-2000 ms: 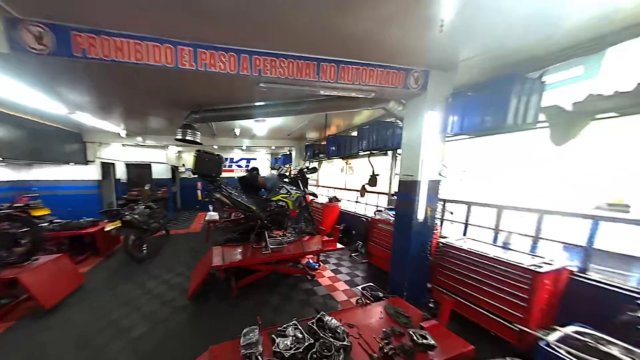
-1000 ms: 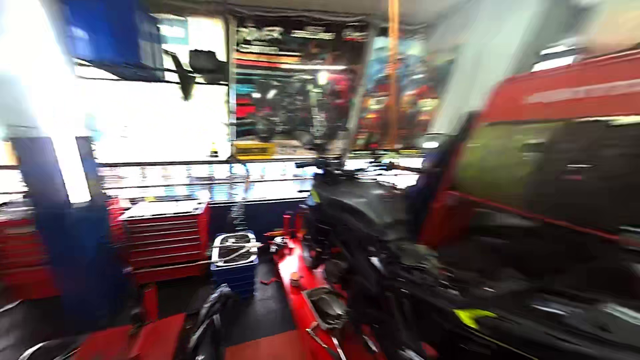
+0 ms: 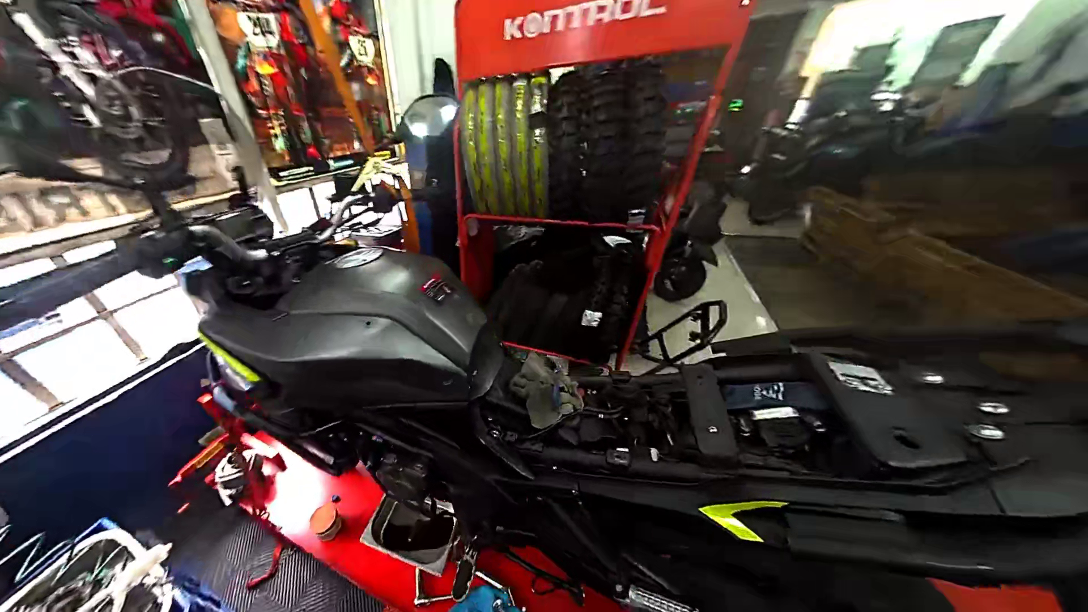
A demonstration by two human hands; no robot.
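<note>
Neither of my hands shows in the head view. A motorcycle with its seat off fills the middle and right, its matte dark fuel tank (image 3: 382,306) toward the left. A greyish-green glove or cloth (image 3: 546,391) lies on the open frame just behind the tank. Wiring and a battery-like part (image 3: 773,425) sit exposed in the seat area. Below the engine, a square metal pan (image 3: 412,535) rests on the red lift platform (image 3: 340,561), with a small round orange-brown container (image 3: 325,521) to its left. A blue cloth or glove (image 3: 484,600) lies at the bottom edge.
Behind the motorcycle stands a red tyre rack (image 3: 476,255) holding several tyres (image 3: 608,136). A black metal bracket (image 3: 693,331) is beside it. A crate with pale metal parts (image 3: 102,569) is at the lower left, near a blue wall (image 3: 102,442). Another motorcycle (image 3: 110,102) appears at the upper left.
The view has swung far to the right and come close to the motorcycle, which one second ago was at the right of a blurred frame.
</note>
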